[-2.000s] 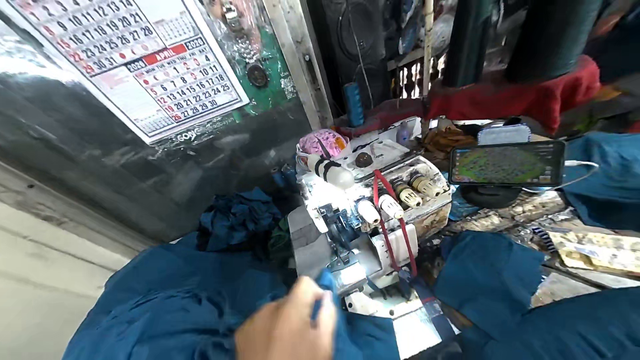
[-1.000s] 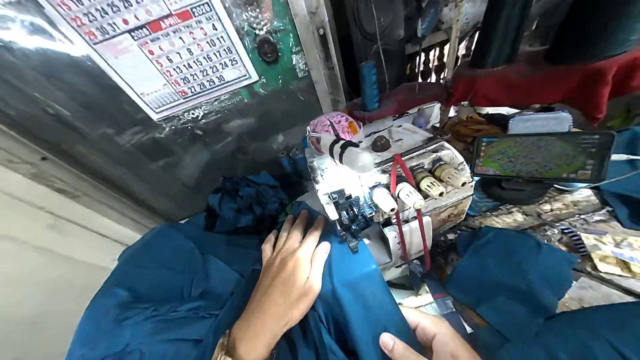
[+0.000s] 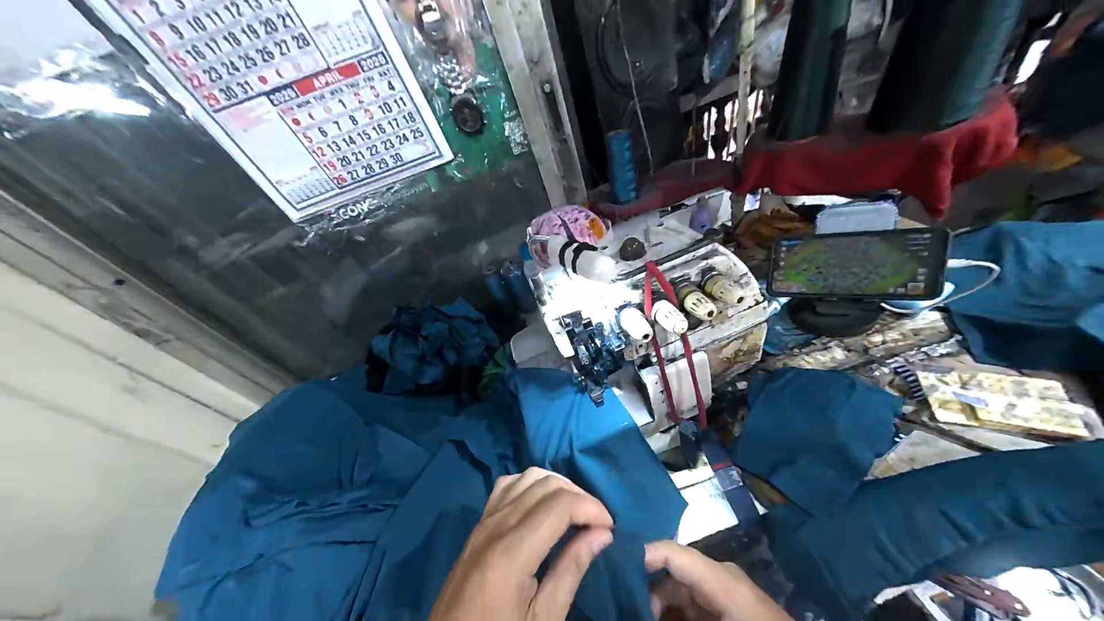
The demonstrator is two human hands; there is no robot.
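A teal-blue fabric piece [image 3: 573, 431] runs from under the presser-foot area of a white overlock sewing machine [image 3: 733, 336] down toward me. Near the fabric's lower end, my left hand [image 3: 530, 548] pinches the cloth between thumb and fingers. My right hand [image 3: 711, 582] is just to its right at the bottom edge, its fingers curled at the cloth and partly hidden. Tension dials [image 3: 668, 316] and a red cord [image 3: 662, 366] show on the machine's front, and a lamp [image 3: 591, 261] lights its needle area.
More blue fabric [image 3: 302, 466] heaps at left, with a crumpled bundle [image 3: 440, 341] behind. A phone on a stand [image 3: 858, 265] stands right of the machine. Fabric pieces [image 3: 975, 509] lie at right. A wall calendar [image 3: 345, 112] hangs behind, and a blue thread spool [image 3: 621, 164] stands beyond the machine.
My left hand has moved from the cloth beside the presser foot down toward me and now pinches the fabric. My right hand stays near the lower edge, now close to the left.
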